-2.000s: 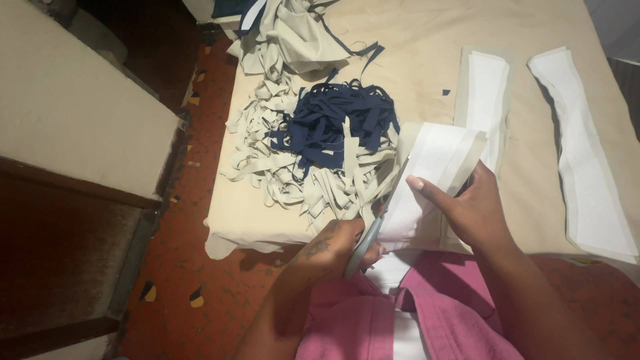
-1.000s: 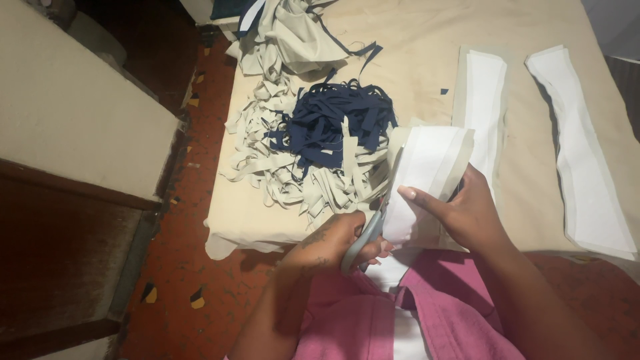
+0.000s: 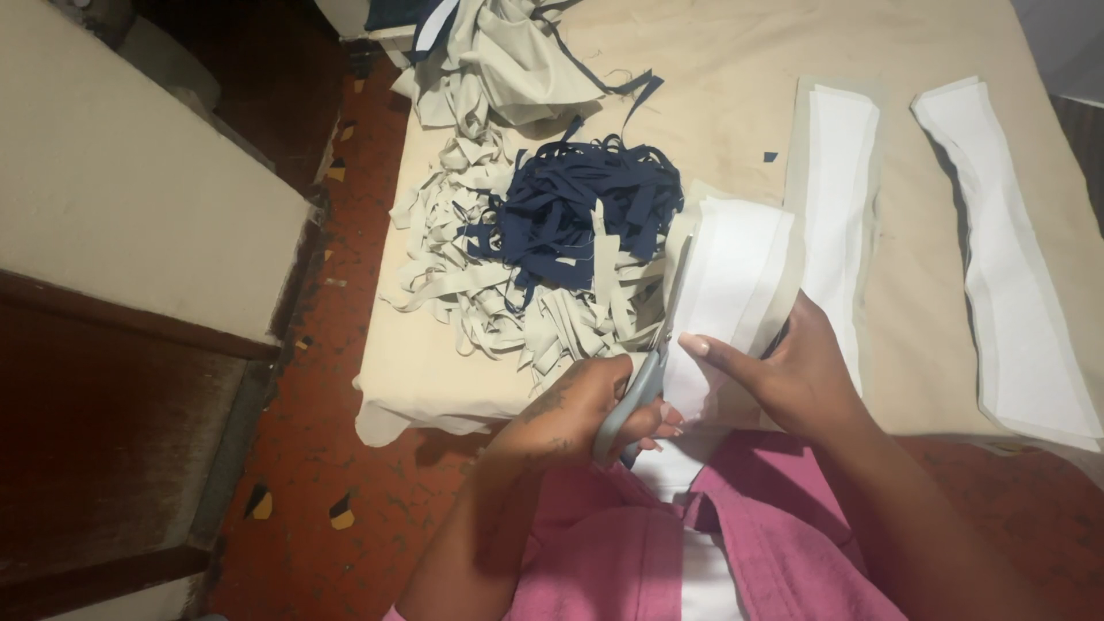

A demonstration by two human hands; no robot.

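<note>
My left hand (image 3: 604, 410) is closed around the grey handles of a pair of scissors (image 3: 642, 392). The blades lie along the left edge of a folded fabric piece (image 3: 733, 267), off-white cloth with white backing on top. My right hand (image 3: 776, 358) grips that piece from the right, thumb on the white face and fingers underneath. Left of the blades is a pile of off-white fabric strips (image 3: 483, 293), with a heap of navy fabric strips (image 3: 595, 198) on it. The lower part of the scissors is partly hidden by my fingers.
Two long white-backed fabric pieces lie at the right, one nearer (image 3: 841, 172) and one farther (image 3: 1005, 250), on the cloth-covered table (image 3: 724, 69). Crumpled off-white cloth (image 3: 509, 69) lies at the back left. A small navy scrap (image 3: 770, 157) rests near the middle. Wooden furniture stands far left.
The held fabric piece has shifted left and stands more upright than two seconds ago. The scissors' blades have moved up along its left edge.
</note>
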